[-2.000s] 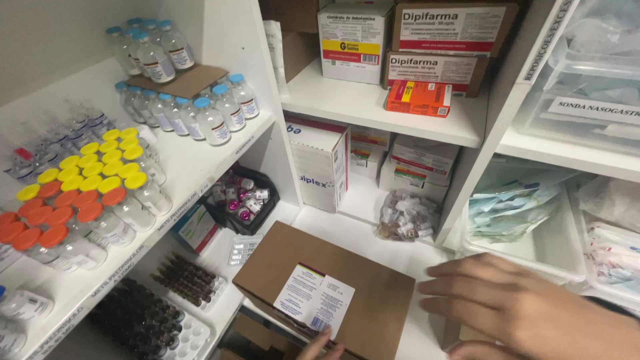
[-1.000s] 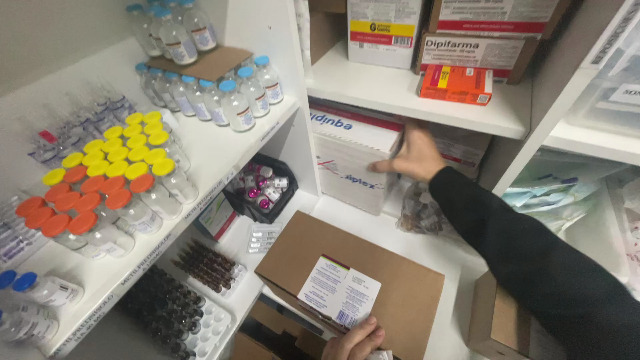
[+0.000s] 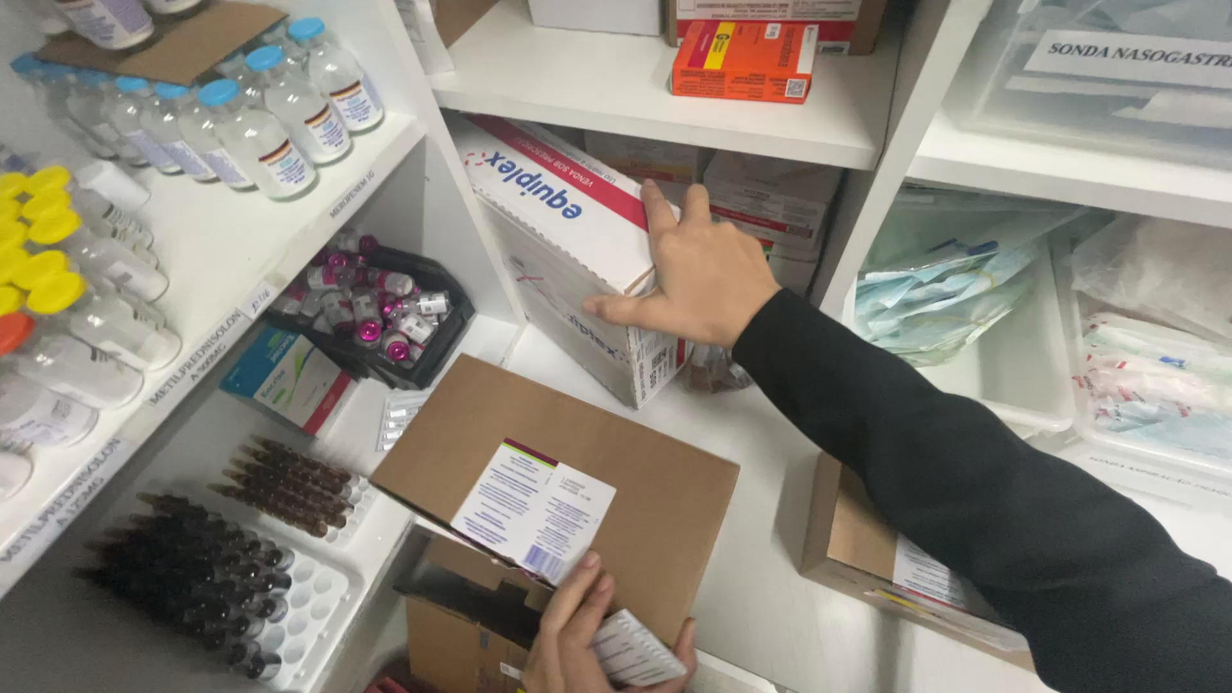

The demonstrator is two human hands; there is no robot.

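Observation:
My right hand (image 3: 688, 269), in a black sleeve, grips the right end of a white Equiplex carton (image 3: 568, 212), thumb on its side and fingers on its top. The carton stands tilted on the lower shelf, under the middle shelf. At the bottom, my left hand (image 3: 587, 635) holds a small pale blister-like pack (image 3: 635, 650) with fine lines on it. Its fingers touch the near edge of a brown cardboard box (image 3: 635, 491) that bears a white printed label (image 3: 534, 510).
Capped glass vials (image 3: 279, 135) line the left shelf's edge. Below sit a black bin of pink-capped vials (image 3: 385, 298) and dark ampoules (image 3: 192, 577) in a tray. An orange medicine box (image 3: 743, 63) lies above; another cardboard box (image 3: 895, 558) and plastic bins (image 3: 1039, 385) stand right.
My right hand has reached across from the right to the white carton. That carton, upright against the divider two seconds ago, now leans out at an angle.

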